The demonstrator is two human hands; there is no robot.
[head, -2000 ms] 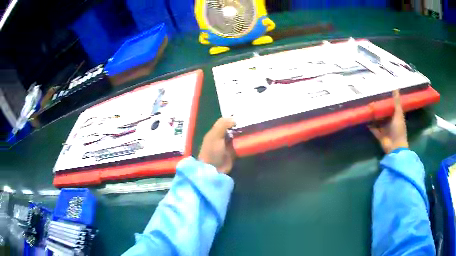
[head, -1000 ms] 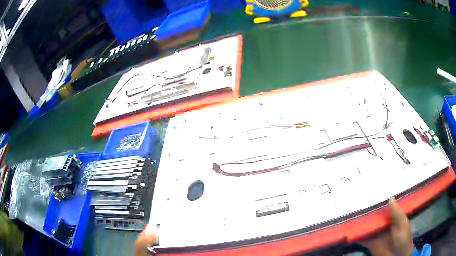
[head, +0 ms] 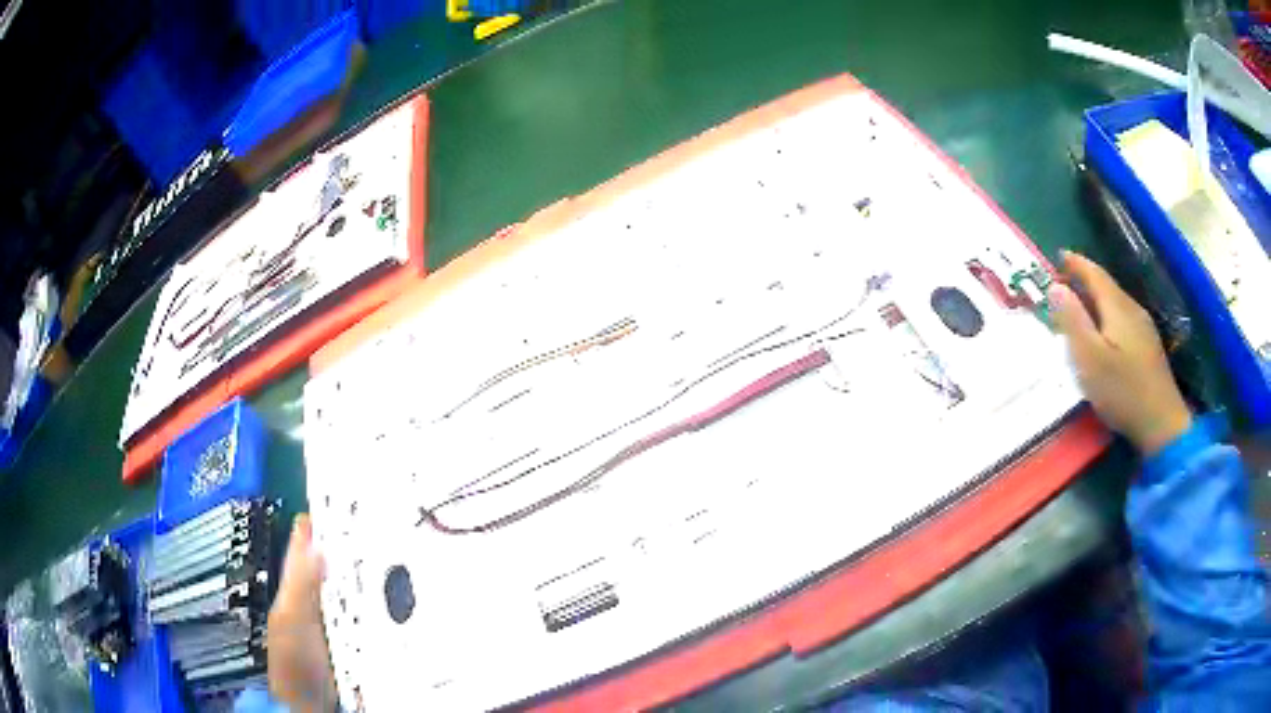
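A large white display back panel (head: 697,460) lies tilted across the view on a red-orange foam pad (head: 892,557). A red-and-black wire harness (head: 669,432) runs across it, with thin yellow-orange wires (head: 558,357) farther back and a black oval near each end. My left hand (head: 296,627) is at the panel's left edge, partly cut off by the blur and glare; its grip shows poorly. My right hand (head: 1122,348) holds the panel's right edge, fingers by a small green circuit board (head: 1031,288) on red leads.
A second white panel (head: 265,279) on red foam lies at the far left. A blue screw tray (head: 212,464) and stacked metal strips (head: 202,571) are at near left. A blue bin (head: 1213,223) with pale items stands at right. A white strip (head: 1115,59) lies behind it.
The near panel has turned, its right end swinging away from me. My right hand has moved from the front edge to the right edge. My left hand has moved farther up the left edge.
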